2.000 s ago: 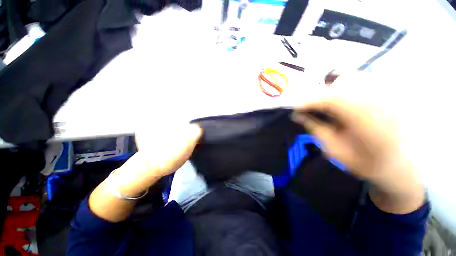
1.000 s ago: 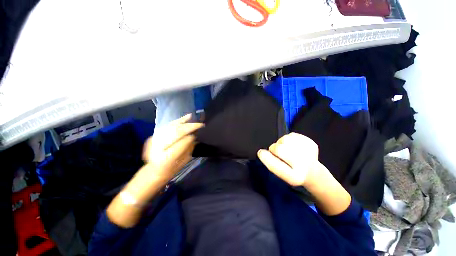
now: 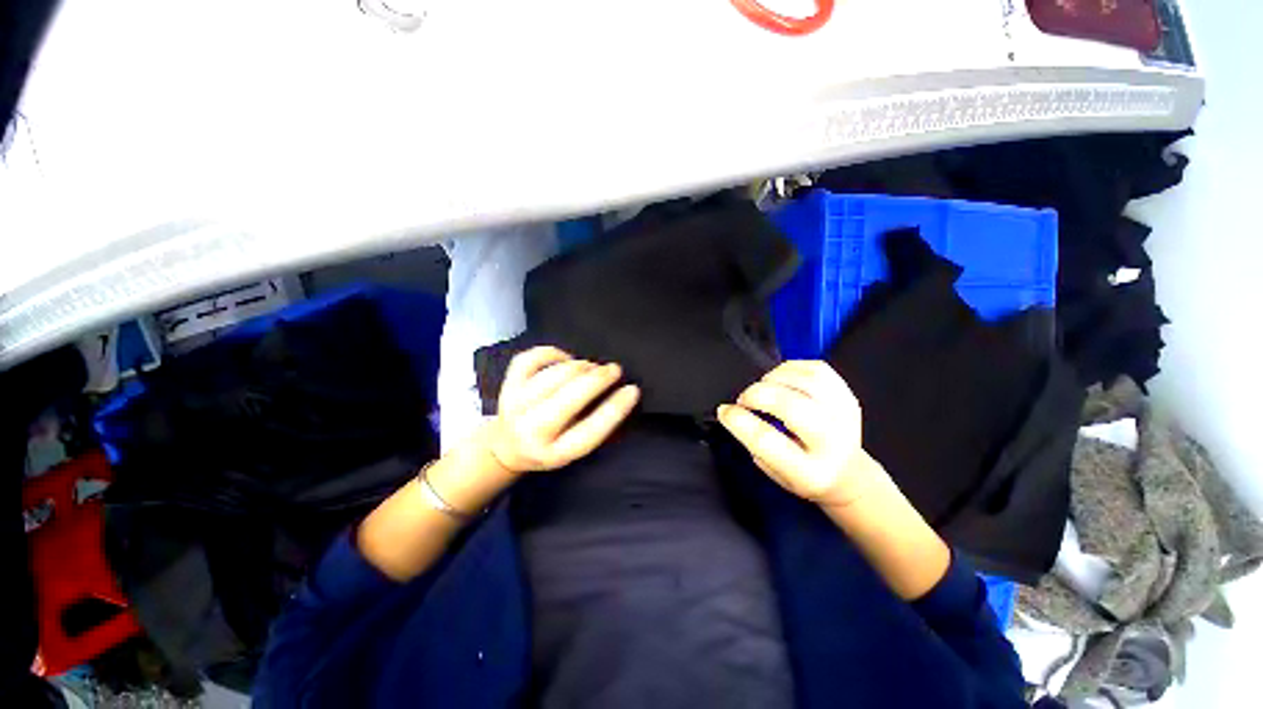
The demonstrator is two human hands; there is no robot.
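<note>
A black garment piece (image 3: 651, 305) is held over the lap, just below the table's front edge. My left hand (image 3: 554, 411) pinches its near edge at the left, fingers partly over the cloth. My right hand (image 3: 801, 429) pinches its near edge at the right, thumb and fingertips together. The piece spreads away from both hands towards the table, with a folded part at its right side. The fingertips' exact grip on the edge is partly hidden.
The white table (image 3: 457, 125) has a ruler-marked front edge. An orange scissors handle (image 3: 784, 14) and a dark red object (image 3: 1097, 17) lie on it. Below are a blue crate (image 3: 970, 249) with black pieces, a red crate (image 3: 72, 568) and a grey fabric heap (image 3: 1157, 526).
The view has tilted down from the tabletop to the lap. The garment piece has been turned and spread out. My left hand has moved right, along its near edge, closer to my right hand.
</note>
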